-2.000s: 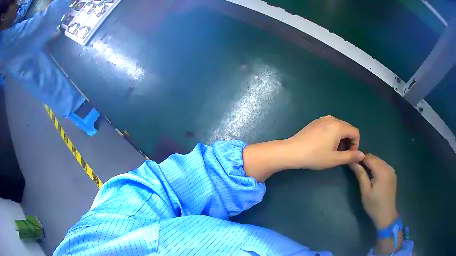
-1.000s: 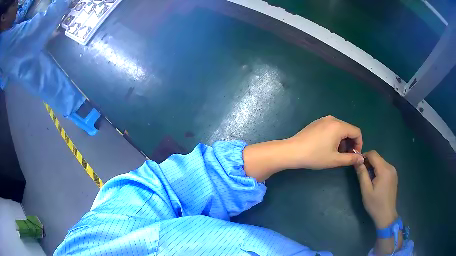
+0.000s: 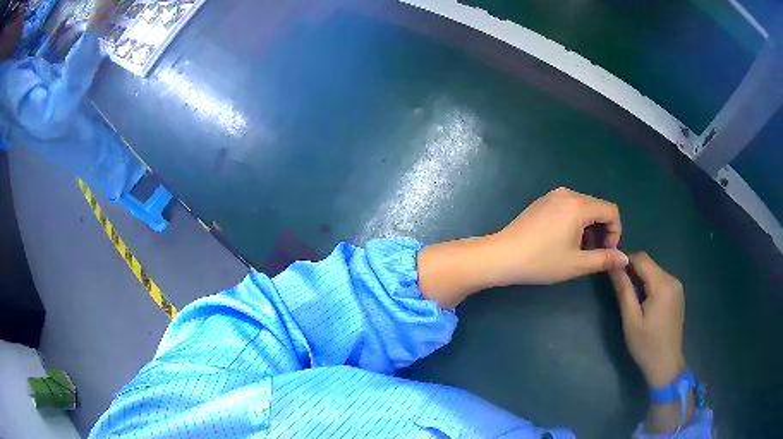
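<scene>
My left hand [image 3: 554, 240] reaches in from the left above the green bench mat [image 3: 343, 146], with thumb and fingers curled into a pinch. My right hand [image 3: 654, 313], with a blue wrist strap [image 3: 672, 390], comes from the lower right. Its fingertips meet the left thumb tip. A tiny part seems pinched in the left fingertips, but the fingers almost wholly hide it. Whether the right fingers also grip it cannot be told.
A white tray with pockets [image 3: 153, 33] lies at the far upper left, beside a person in a blue smock [image 3: 64, 103]. A blue stool [image 3: 153, 208] stands by the bench edge. A white rail [image 3: 567, 64] crosses the upper right. A green object [image 3: 53, 390] is at lower left.
Both hands have risen slightly. A thin pale sliver seen at the left fingertips one second ago is now hidden. The other person's arms have drawn back from the tray.
</scene>
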